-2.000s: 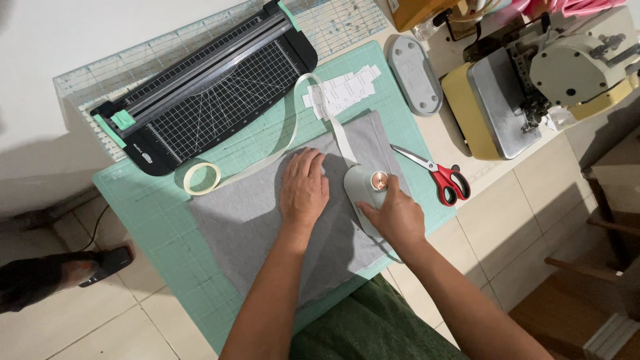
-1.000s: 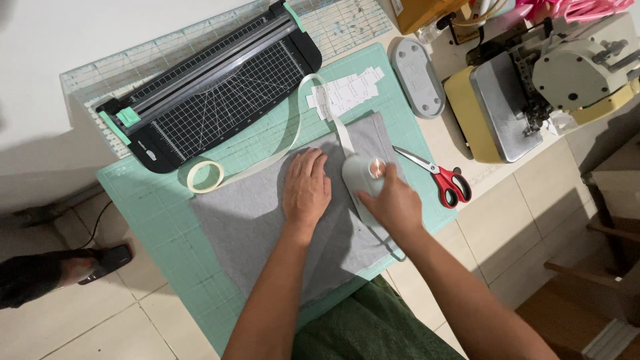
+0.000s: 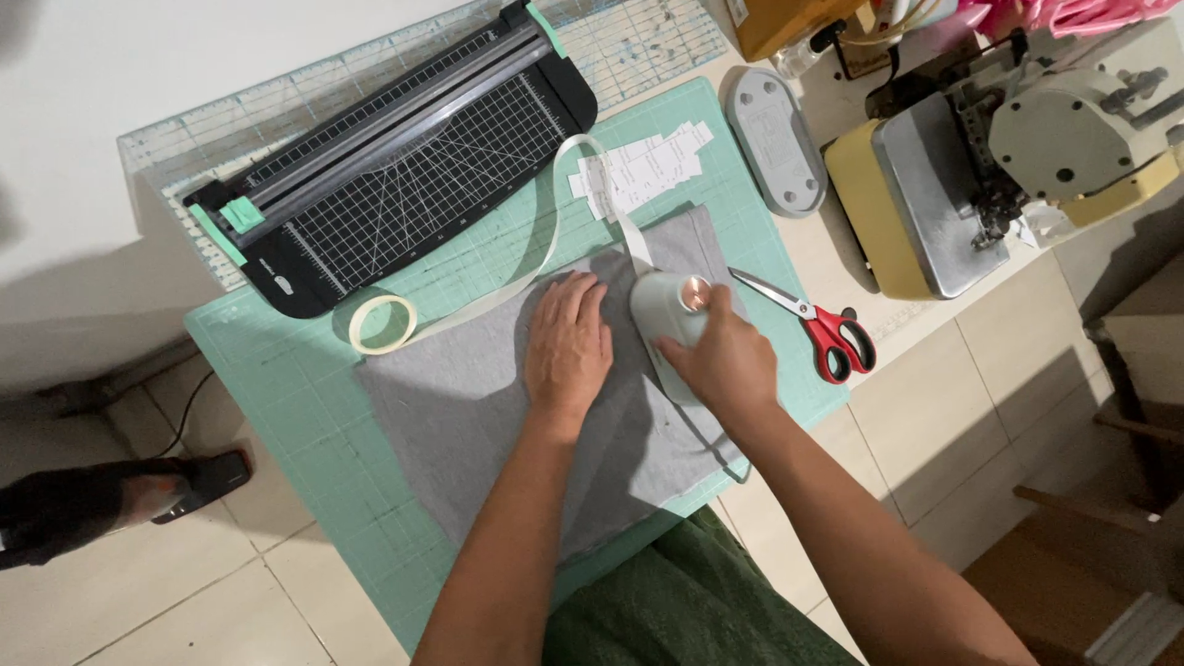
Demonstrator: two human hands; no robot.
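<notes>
Grey fabric point(image 3: 481, 398) lies flat on a green cutting mat point(image 3: 314, 444). My left hand point(image 3: 569, 347) rests on the fabric with its palm down, holding nothing. To its right, my right hand point(image 3: 726, 356) grips a small white iron point(image 3: 661, 319) with a copper-coloured knob, which stands on the fabric; its underside is hidden. A pale tape strip point(image 3: 634, 240) runs from the iron's front end, loops above the fabric and leads back to a tape roll point(image 3: 382, 325) at the fabric's upper left edge.
A black paper trimmer point(image 3: 416, 166) lies over a clear ruler point(image 3: 647, 46) at the back. White paper pieces point(image 3: 643, 166) and red-handled scissors point(image 3: 819, 333) are on the mat. A grey iron rest point(image 3: 777, 143) and a yellow-based sewing machine point(image 3: 888, 213) stand to the right.
My right hand and the iron have shifted only slightly on the fabric. My left hand has stayed in about the same place.
</notes>
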